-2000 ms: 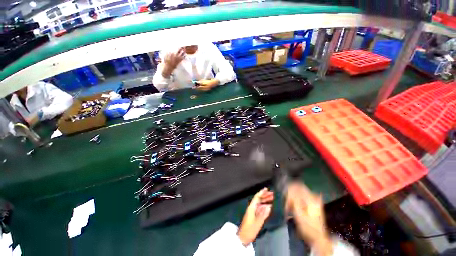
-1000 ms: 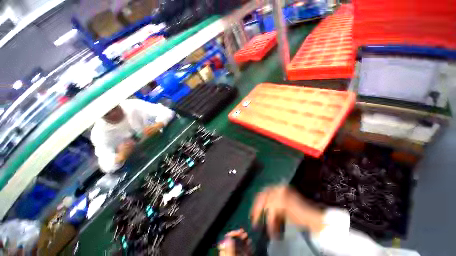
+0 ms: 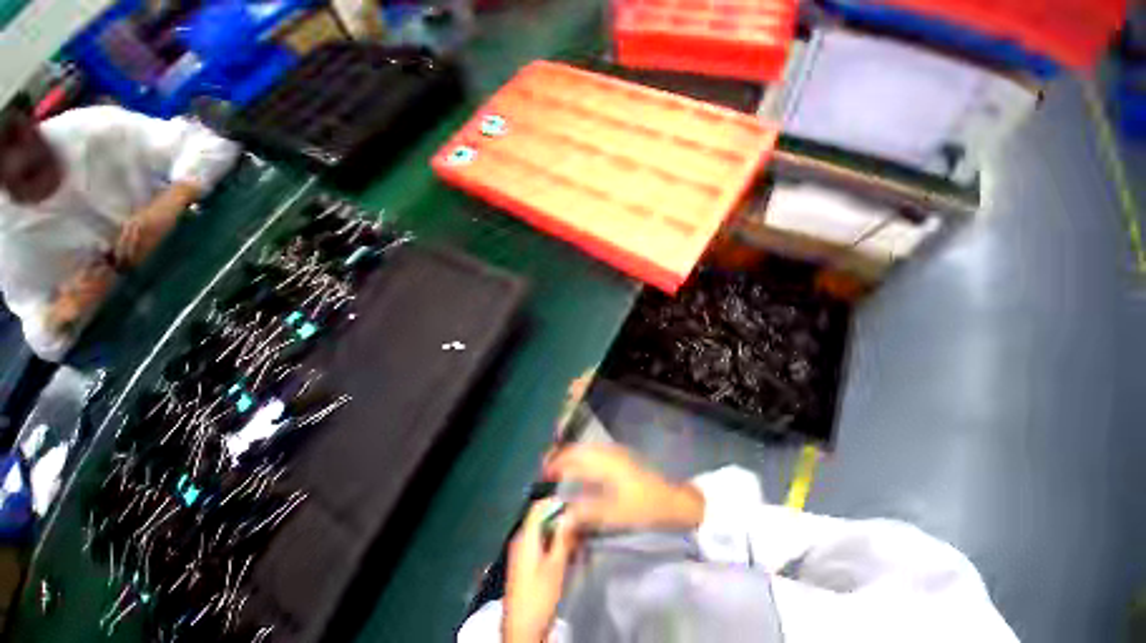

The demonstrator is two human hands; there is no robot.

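Observation:
My left hand (image 3: 535,580) and my right hand (image 3: 618,485) are close together at the bench's front edge. Both are blurred. A small dark and teal spot shows between the fingers; I cannot tell what it is or which hand holds it. Black leaded components (image 3: 214,433) lie in a pile with light-blue bits and a white slip (image 3: 258,430) on the left part of the black tray (image 3: 421,320). Tiny pale bits (image 3: 454,345) lie on its bare part. The orange-red compartment tray (image 3: 616,163) holds two square-faced pieces (image 3: 493,124) at its left end.
A black bin (image 3: 742,339) of jumbled dark parts is beyond my right hand, below the bench edge. A second black tray (image 3: 346,107) and another red tray (image 3: 704,35) stand at the far side. A person in white (image 3: 107,189) sits across the bench. Grey floor lies right.
My view has turned right and down, so the trays sit further left and more bin and floor show. My hands have come closer together, off the black tray's side.

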